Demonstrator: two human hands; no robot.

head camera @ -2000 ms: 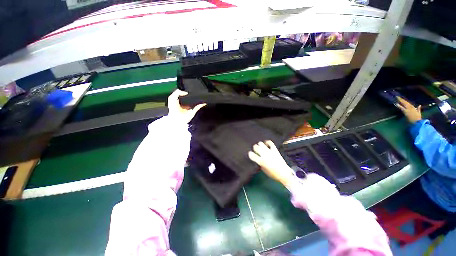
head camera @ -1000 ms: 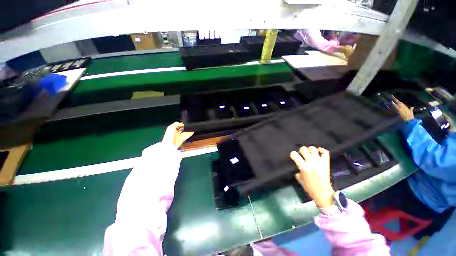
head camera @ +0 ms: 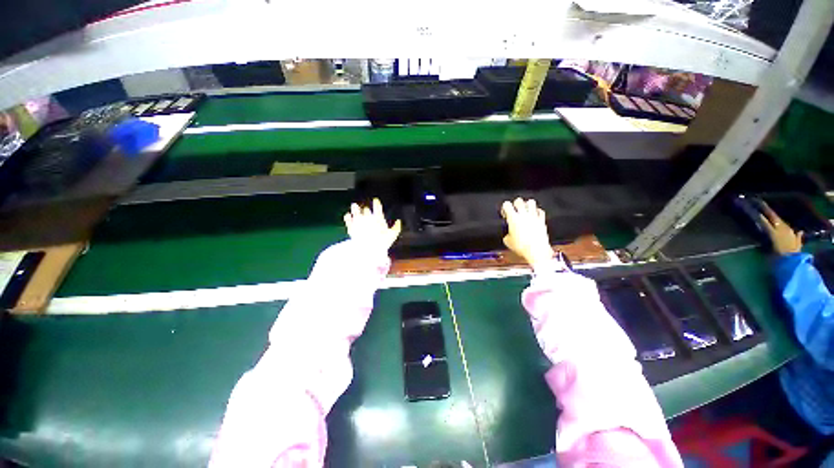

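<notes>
My left hand [head camera: 371, 225] is at the front left edge of the stacked black trays [head camera: 475, 206], fingers on the dark foam. My right hand [head camera: 525, 228] rests on the trays' front edge further right, fingers bent over it. Whether either hand grips the foam is hard to tell. A dark smartphone [head camera: 433, 207] with a small pale mark sits in the top tray between my hands. Another dark phone [head camera: 425, 352] with a small white label lies on the green bench below my hands.
A wooden board [head camera: 411, 265] with a blue pen [head camera: 472, 257] lies under the trays. A filled phone tray [head camera: 678, 320] is at right. A slanted metal post [head camera: 722, 151] stands behind it. Another person's hand [head camera: 782, 233] is at far right.
The black tray my right hand was handling over the bench is now away from there. Both hands are on the stack; only one phone shows clearly in the top tray, where several showed before.
</notes>
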